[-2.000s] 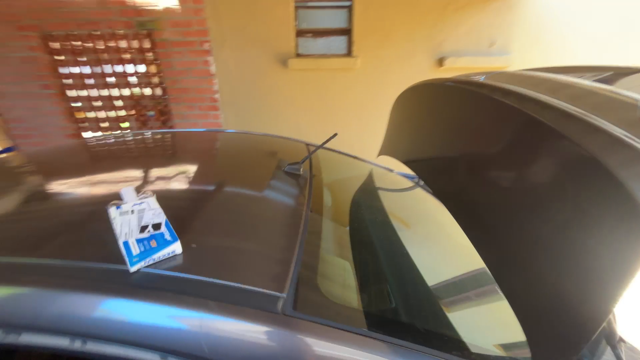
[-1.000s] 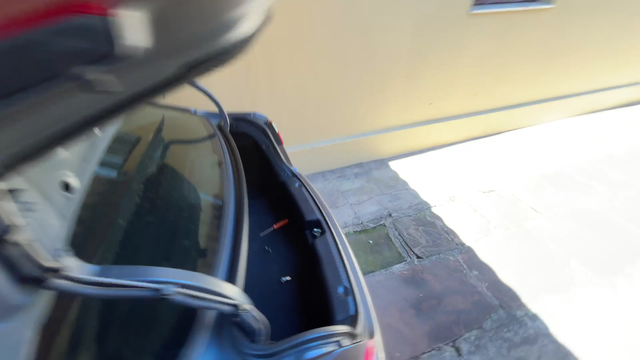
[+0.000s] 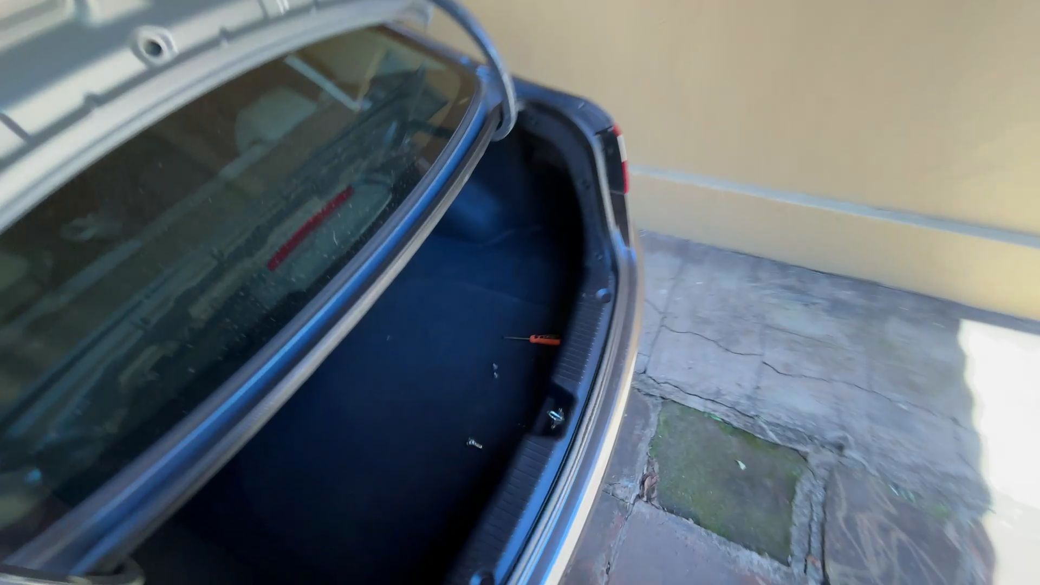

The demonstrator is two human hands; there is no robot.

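Note:
Neither my left hand nor my right hand shows in the head view. The open car trunk (image 3: 390, 357) lies below me, lined in dark material. On its floor, close to the rear sill, rests a screwdriver with an orange handle (image 3: 545, 340), its thin shaft pointing left. Small metal pieces (image 3: 474, 444), perhaps screws, lie nearer to me on the same floor. The metal trunk latch striker (image 3: 556, 417) sits in a recess of the black sill trim (image 3: 587, 341).
The raised trunk lid (image 3: 89, 73) reaches over the rear window (image 3: 244, 203) at upper left. A curved hinge arm (image 3: 487, 57) stands at the trunk's far corner. Beyond the bumper are stone paving (image 3: 731, 325) and a yellow wall (image 3: 772, 97).
The view has swung from the car roof, where a blue-and-white package lay, to the open trunk, and now looks down into it from closer.

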